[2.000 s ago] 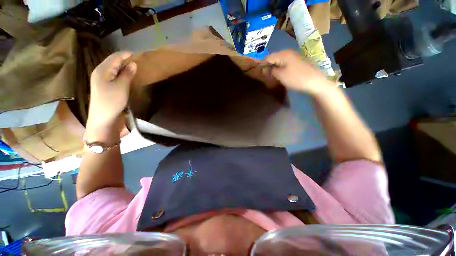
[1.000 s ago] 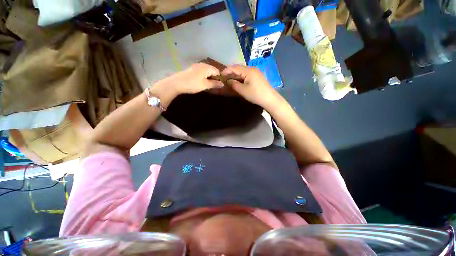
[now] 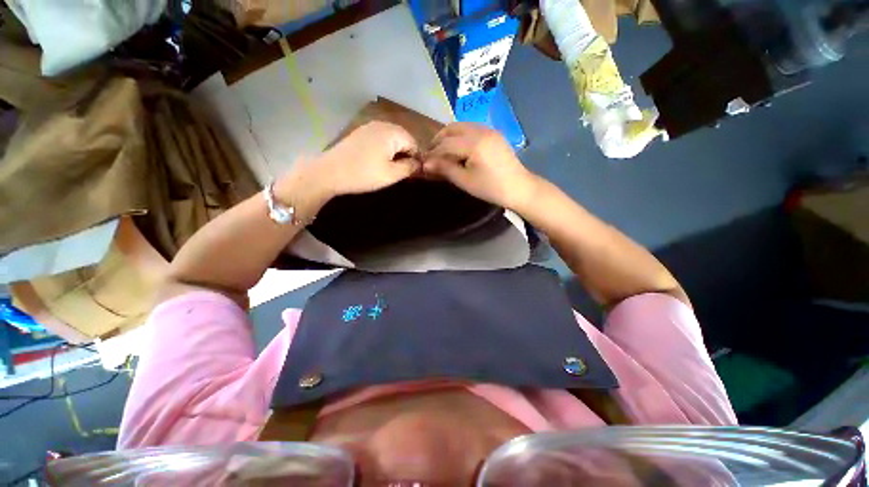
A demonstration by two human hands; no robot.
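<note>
A bag body (image 3: pixel 400 122) with a brown shell is held open in front of my apron, its inside dark. A pale grey-beige lining edge (image 3: pixel 448 255) curves along the side nearest me. My left hand (image 3: pixel 376 157) and my right hand (image 3: pixel 476 162) meet at the far edge of the bag mouth. Both pinch that edge between thumb and fingertips, almost touching each other. The fingers hide the pinched part of the edge. The lower bag is hidden by my forearms and the mouth.
A white worktable (image 3: pixel 357 71) with a yellow line stands beyond the bag. Creased brown bag pieces (image 3: pixel 71 152) are heaped at left. A blue machine body (image 3: pixel 495 119), a white-yellow wrapped post (image 3: pixel 605 95) and a dark machine block (image 3: pixel 710 81) stand at the far right.
Two seconds ago my hands held opposite sides of the mouth wide apart; they then came together at the far edge. Since one second ago they have stayed there, with more brown shell showing beyond them.
</note>
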